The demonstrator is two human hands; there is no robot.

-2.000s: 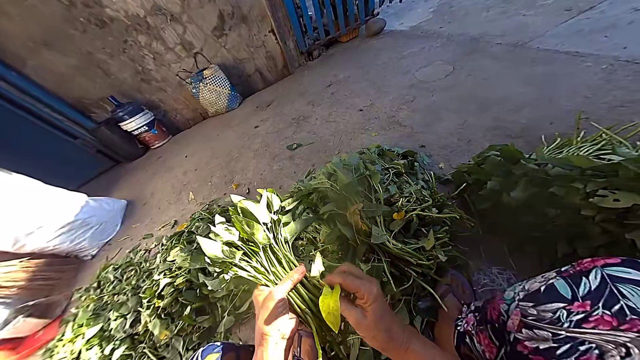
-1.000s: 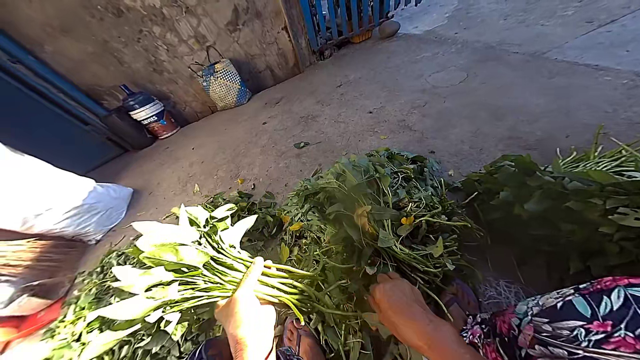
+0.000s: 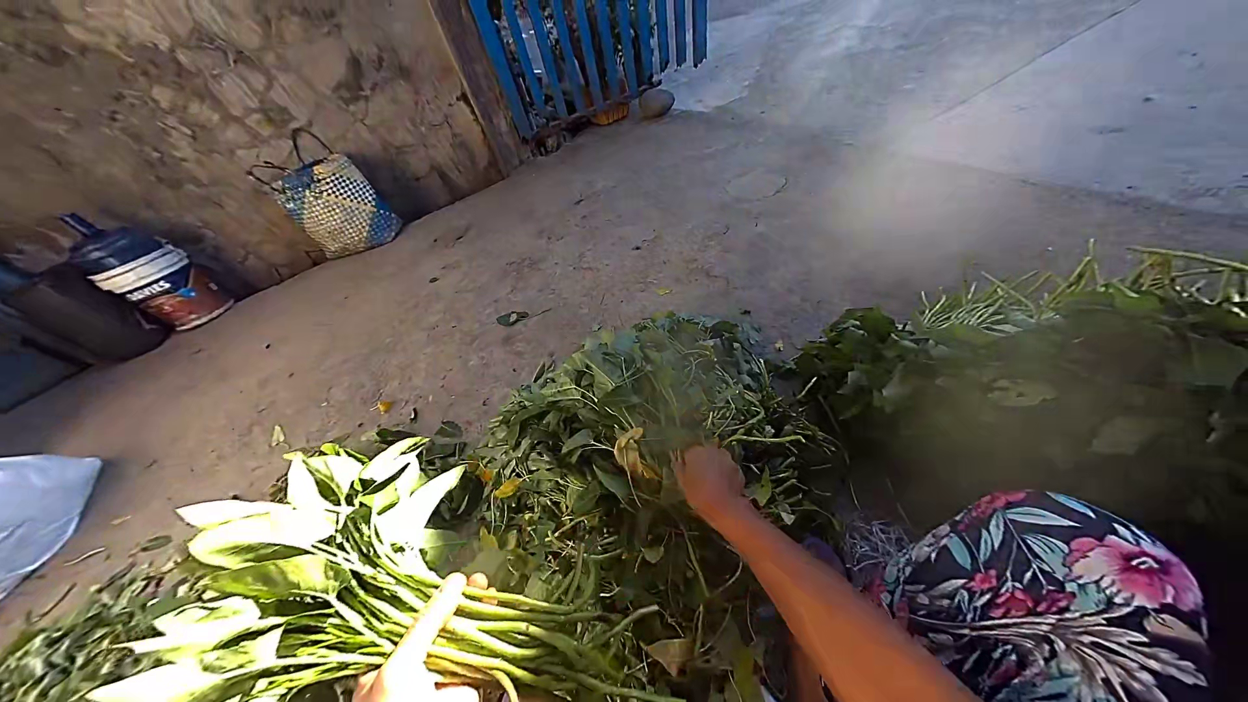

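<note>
My left hand (image 3: 424, 639) is closed around a bundle of leafy green stems (image 3: 507, 634), low and left of centre. The broad pale leaves point left and the stem ends point right. My right hand (image 3: 709, 478) reaches into a heap of cut greens (image 3: 585, 429) in the middle. Its fingertips are hidden among the leaves, so I cannot tell whether they grip anything. A curled yellow-brown leaf (image 3: 632, 453) lies just left of that hand.
More greens (image 3: 1121, 380) are piled at the right, beside my flower-patterned clothing (image 3: 1063, 595). Another leafy heap (image 3: 88, 634) and a white sack (image 3: 44, 512) lie at the left. A woven bag (image 3: 341, 210) and a paint bucket (image 3: 175, 292) stand by the wall near a blue gate (image 3: 595, 54).
My right hand was at a yellowing leaf by the bundle; it has moved away to the middle heap. The bundle in my left hand has tipped over to the left.
</note>
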